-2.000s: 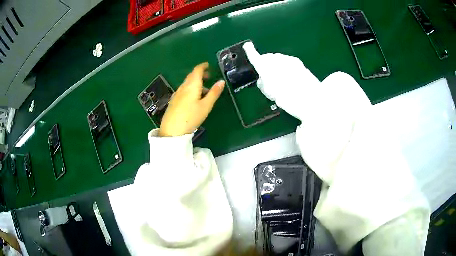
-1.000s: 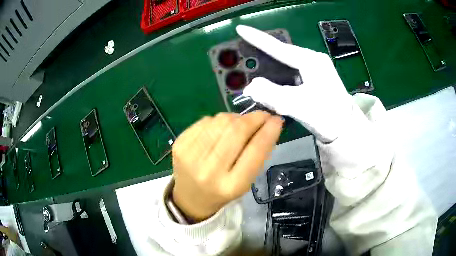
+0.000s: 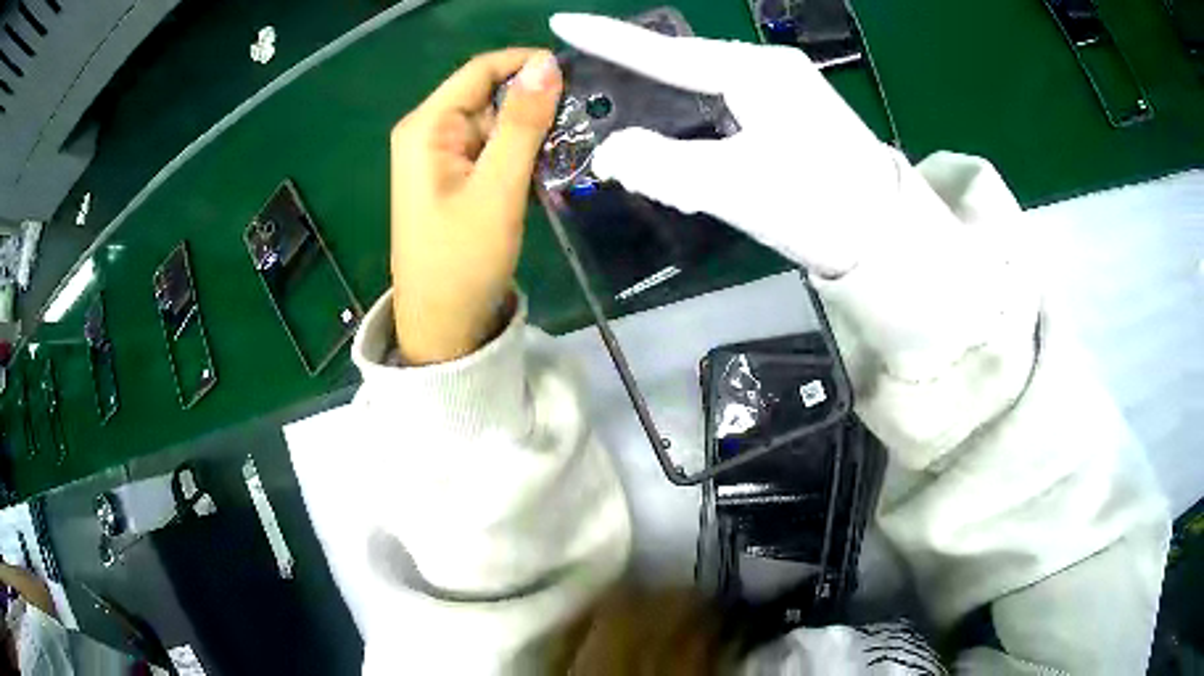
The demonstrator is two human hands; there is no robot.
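Note:
My right hand point(image 3: 739, 145), in a white glove, holds a dark phone middle frame point(image 3: 603, 336) by its camera end, tilted above the belt and bench edge. Its thumb lies below the camera holes. My bare left hand point(image 3: 462, 198) is at the frame's left camera corner, thumb and fingertips pinched together there. Clear shiny film point(image 3: 570, 148) shows over the camera holes, with a small blue spot beside it. Whether the left fingertips grip the film or the frame edge cannot be told. The frame's open window and white label hang over the stacked frames point(image 3: 779, 528).
A green belt point(image 3: 436, 284) carries spaced-out frames left and right. White covering point(image 3: 1122, 284) lies along the bench edge. Dark-handled scissors point(image 3: 192, 491) and a pale strip point(image 3: 268, 518) lie at the left. A grey vented cabinet point(image 3: 53, 119) stands beyond. Another person's arm shows at the lower left edge.
The right hand has lifted the frame off the belt. The left hand has moved from below the camera holes up to the camera corner. Belt frames have shifted and the red tray has left view.

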